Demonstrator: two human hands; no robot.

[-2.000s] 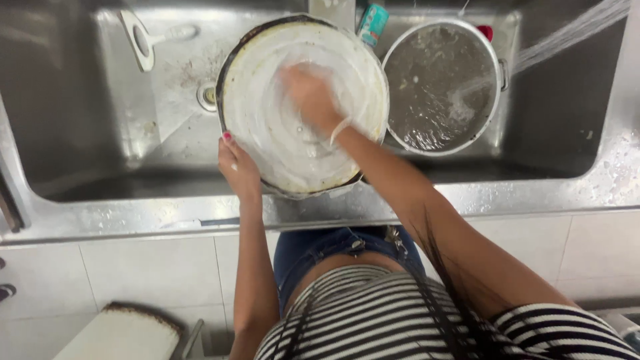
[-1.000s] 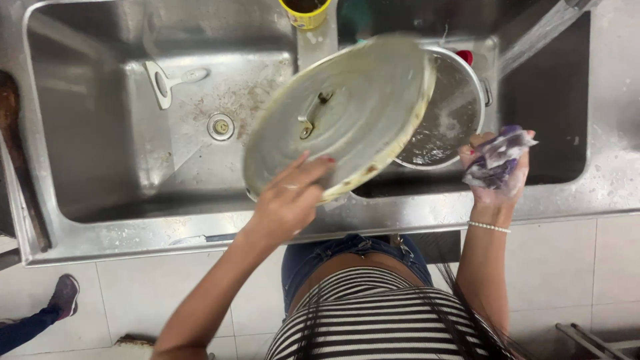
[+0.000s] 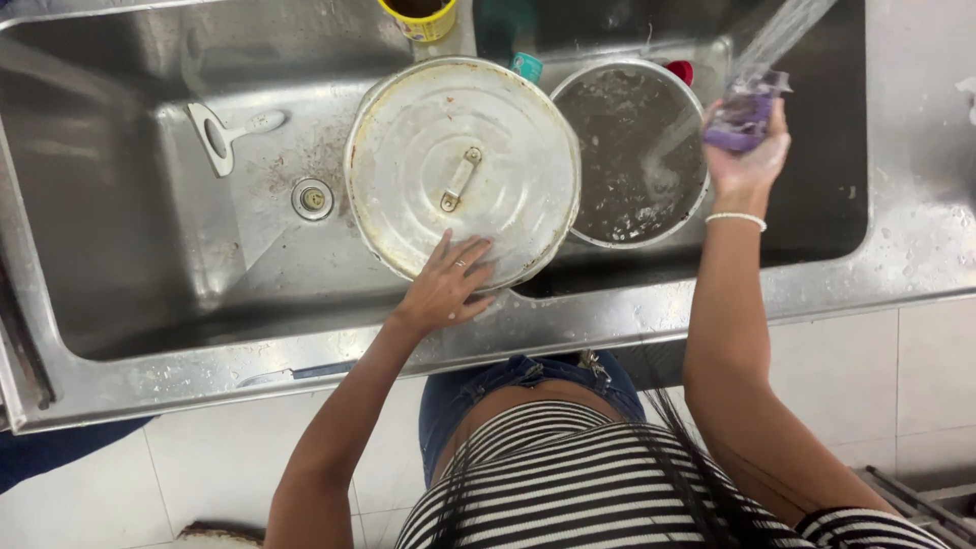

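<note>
A large round metal pot lid (image 3: 396,152), handle side up, lies over the divider between the two sink basins. My left hand (image 3: 450,282) rests on its near edge with the fingers apart, the thumb side by the rim. Away to the right, my right hand (image 3: 743,145) holds a purple scrubbing pad (image 3: 738,122) under the running water (image 3: 785,30). Between lid and right hand, a round metal pot (image 3: 633,152) full of murky water stands in the right basin, partly covered by the lid's edge.
A white-handled scraper (image 3: 217,141) lies in the left basin (image 3: 99,191) near the drain (image 3: 313,200). A yellow tub (image 3: 427,23) stands behind the lid. Beyond the pot are a teal container (image 3: 527,66) and a red object (image 3: 680,72). Another person's dark trouser leg (image 3: 61,450) shows at lower left.
The lid, scrubbed on its inner side at first and then tilted up in my left hand, now lies flat with its handle up. My right hand has moved from the lid to the water stream.
</note>
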